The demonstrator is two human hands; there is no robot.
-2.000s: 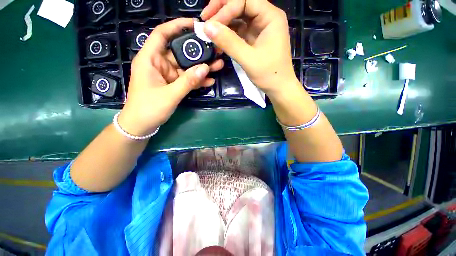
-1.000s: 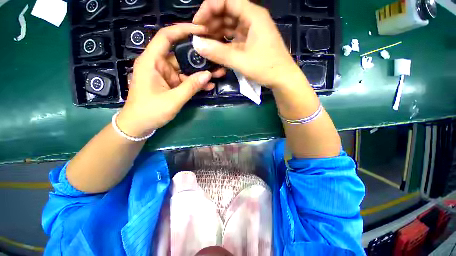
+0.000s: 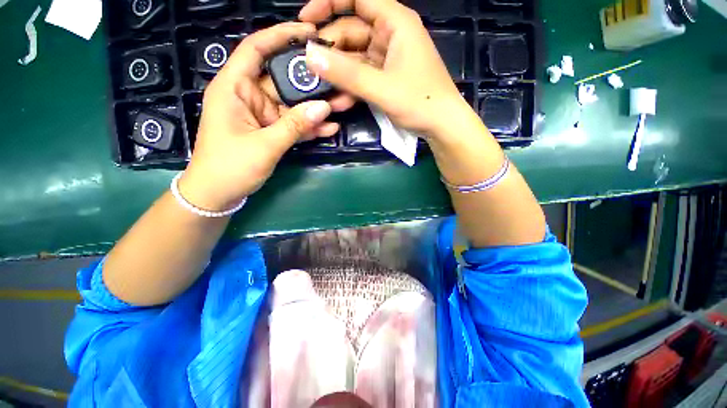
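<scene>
A black smartwatch body (image 3: 295, 78) is held over the black tray, its back with the white ring facing up. My left hand (image 3: 251, 111) grips it from the left, thumb at its lower edge. My right hand (image 3: 383, 68) is at its upper right, thumb on the back beside the ring, and holds a white wipe (image 3: 395, 142) that hangs below the palm. Part of the wipe and most right fingertips are hidden. The blister tray (image 3: 119, 134) holds several more watch bodies in its left pockets; some right pockets show no watch.
At right lie a dispenser bottle (image 3: 638, 24), white scraps (image 3: 587, 93), a thin yellow stick (image 3: 610, 72) and a white-headed tool (image 3: 641, 102). At left are a white square (image 3: 76, 16) and a curled strip (image 3: 30, 38). Red bins (image 3: 660, 374) stand below right.
The watch first turned and tilted under my right thumb, and now lies flatter with more of its ring showing. The white wipe piece seen at my right fingertips earlier is now mostly hidden.
</scene>
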